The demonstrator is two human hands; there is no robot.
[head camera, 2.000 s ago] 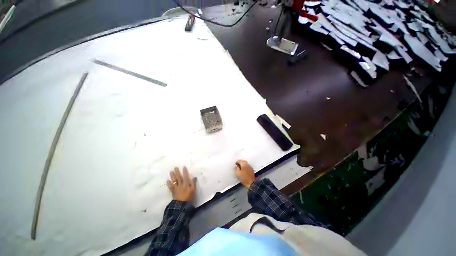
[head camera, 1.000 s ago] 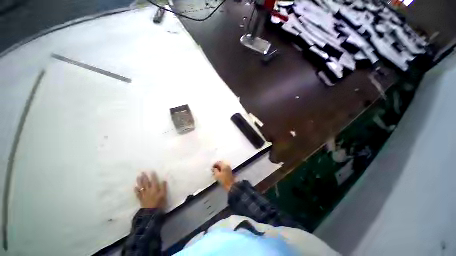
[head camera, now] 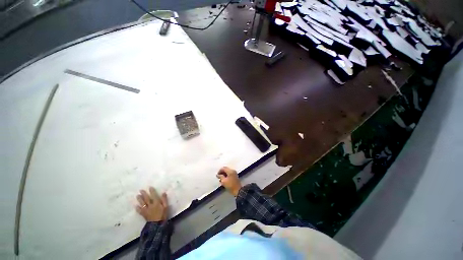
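White marker paper (head camera: 91, 152) covers the table over a dark fabric edge. My left hand (head camera: 152, 204) lies flat on it near the front edge, fingers spread, a ring on one finger. My right hand (head camera: 229, 180) is at the paper's front edge to the right, fingers curled and fingertips together; whether they hold a tiny pin cannot be told. The small open pin box (head camera: 188, 125), with grey contents, stands on the paper beyond my hands. A black oblong block (head camera: 253, 134) lies by the paper's right end.
A wooden stick (head camera: 33, 152) and a grey ruler (head camera: 102, 81) lie on the paper at left. A dark object (head camera: 165, 27) lies at its far end. On the brown tabletop (head camera: 325, 109) are a metal machine base (head camera: 260, 47), a black cord and heaped black-and-white pieces (head camera: 350, 30).
The view has shifted, so the things on the table appear farther left. My left hand sits slightly farther from the pin box and my right hand. My right hand keeps its curled pose near the edge.
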